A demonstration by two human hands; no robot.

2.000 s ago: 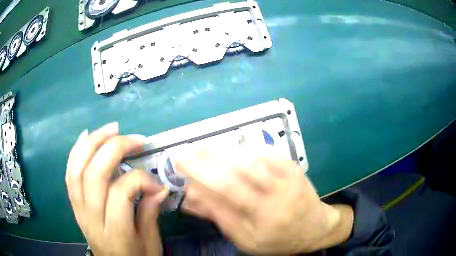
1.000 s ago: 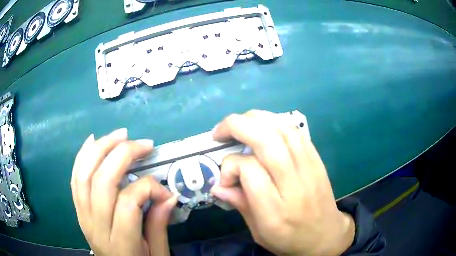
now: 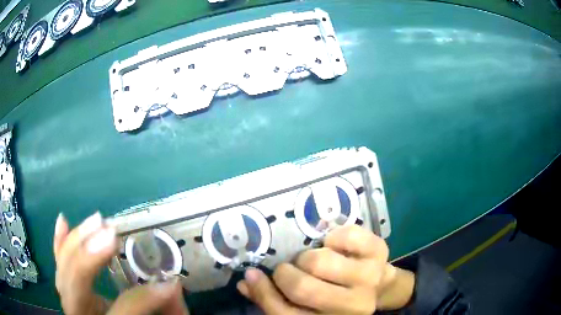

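Observation:
The three-unit bracket (image 3: 283, 184) lies nearest me, its rail on the far side, with three pale rings around blue-violet discs. My left hand (image 3: 111, 271) grips its left end, fingers over the rail and thumb at the lower edge of the left round unit (image 3: 153, 255). My right hand (image 3: 326, 271) is at the near scalloped edge, fingertips at the right round unit (image 3: 327, 207) and thumb below the middle round unit (image 3: 237, 237). Any small part between the right fingertips is hidden. The hands cover parts of the near edge.
A second bracket (image 3: 224, 67) lies farther back on the green bench (image 3: 455, 123). Waiting modules (image 3: 11, 227) stand endwise at the left edge. A ring-side-up module (image 3: 66, 21) is on the belt at the upper left. A dark sleeve (image 3: 430, 286) shows at lower right.
My right hand has moved down off the rail to the near edge, uncovering all three round units. My left hand has shifted left and down. The modules on the belt have moved right.

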